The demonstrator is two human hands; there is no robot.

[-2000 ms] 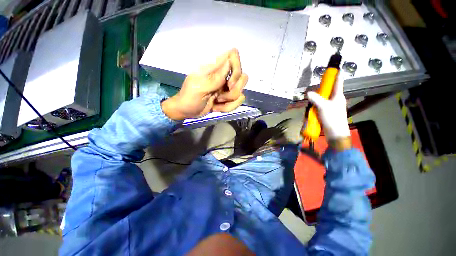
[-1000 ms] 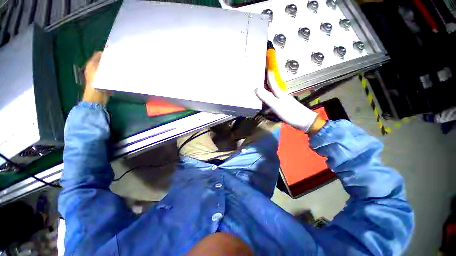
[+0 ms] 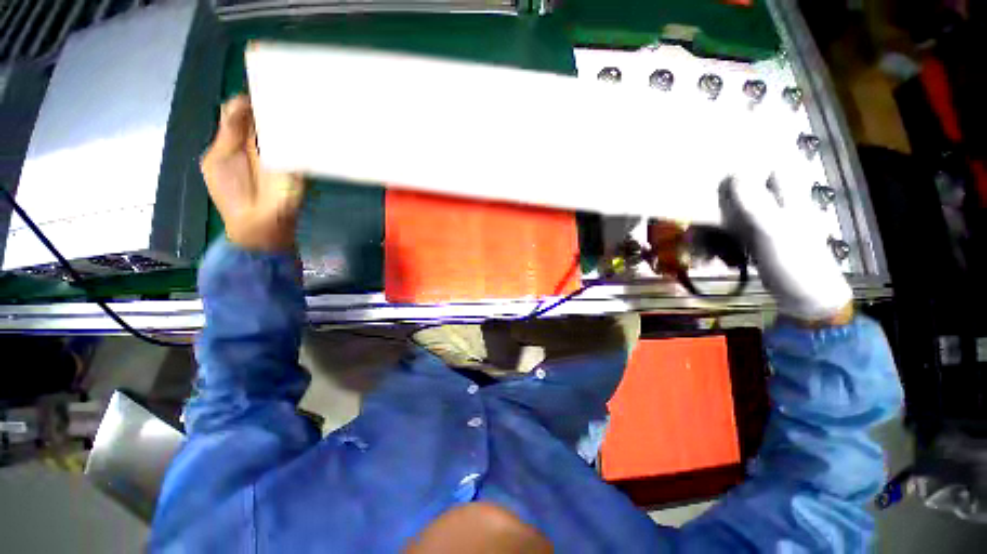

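Observation:
The metal enclosure (image 3: 487, 135) is raised and tilted above the bench, its near face washed out white and blurred. My bare left hand (image 3: 251, 179) grips its left end. My gloved right hand (image 3: 795, 254) is at its right end, holding it; the fingertips are blurred into the white. A red pad (image 3: 482, 247) lies on the green bench below the enclosure. A blurred orange-brown object and a black cable loop (image 3: 714, 271) are beside my right hand; I cannot tell clearly if this is the screwdriver.
Another enclosure (image 3: 103, 141) lies on the bench at left, fan end towards me. The ball transfer plate (image 3: 709, 87) is behind and right of the held box. A bin with a red block (image 3: 671, 406) stands below the bench edge. A black cord crosses at left.
The enclosure has been lifted, tilted and moved to the right over the ball plate, uncovering more of the red pad. The orange screwdriver is no longer clearly seen in my right hand.

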